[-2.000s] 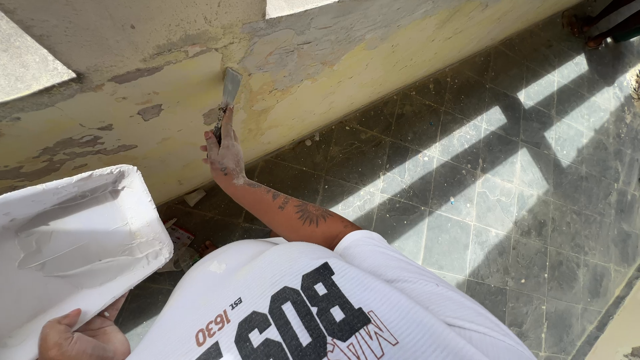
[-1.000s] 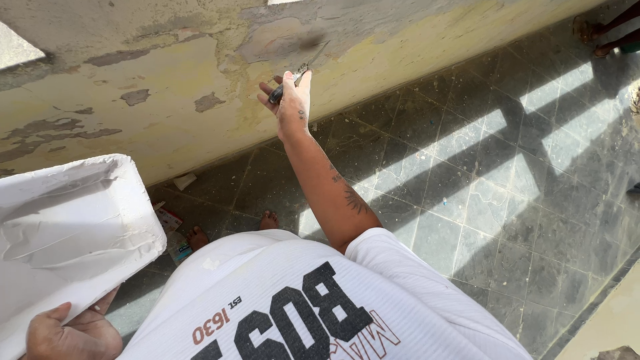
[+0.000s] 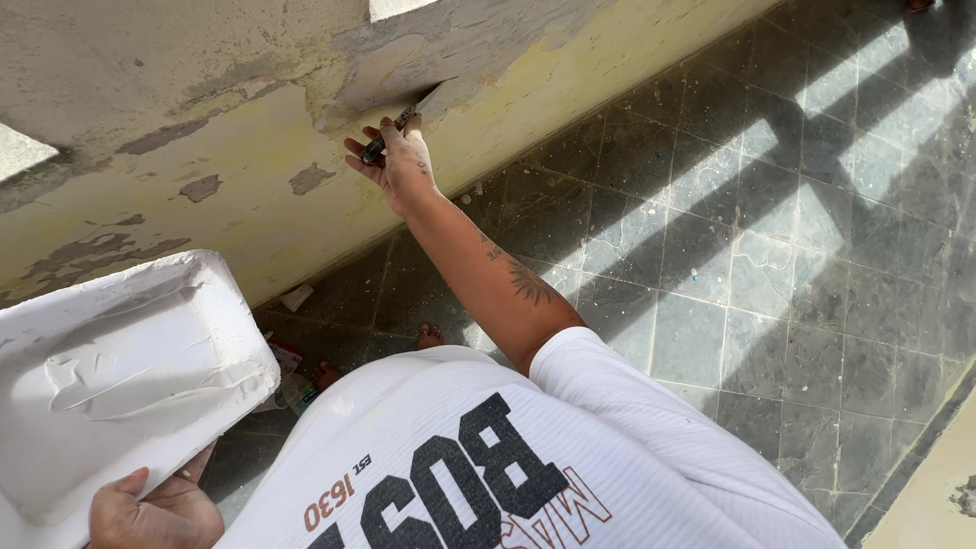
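My right hand (image 3: 396, 160) is closed around the dark handle of a putty knife (image 3: 431, 97), whose thin blade lies against the wall at a slant. Around the blade, the painted wall (image 3: 259, 152) shows peeled yellowish paint and patches of bare grey plaster. At the lower left my left hand (image 3: 156, 507) grips the near edge of a white plastic tray (image 3: 240, 343). Smeared white putty (image 3: 114, 381) coats the inside of the tray. The part of the left fingers under the tray is hidden.
Slate-tiled floor (image 3: 686, 328) with paint specks runs along the wall's foot. My bare feet (image 3: 430, 336) show below the shirt, beside a plastic bottle (image 3: 301, 393) and small debris. A pale ledge piece (image 3: 23, 152) juts in at upper left. Someone's foot (image 3: 920, 4) is at the top right.
From two seconds ago, my right hand has moved rightward along the wall with the knife, whose blade has turned from upright to a slant. My left hand still holds the tray.
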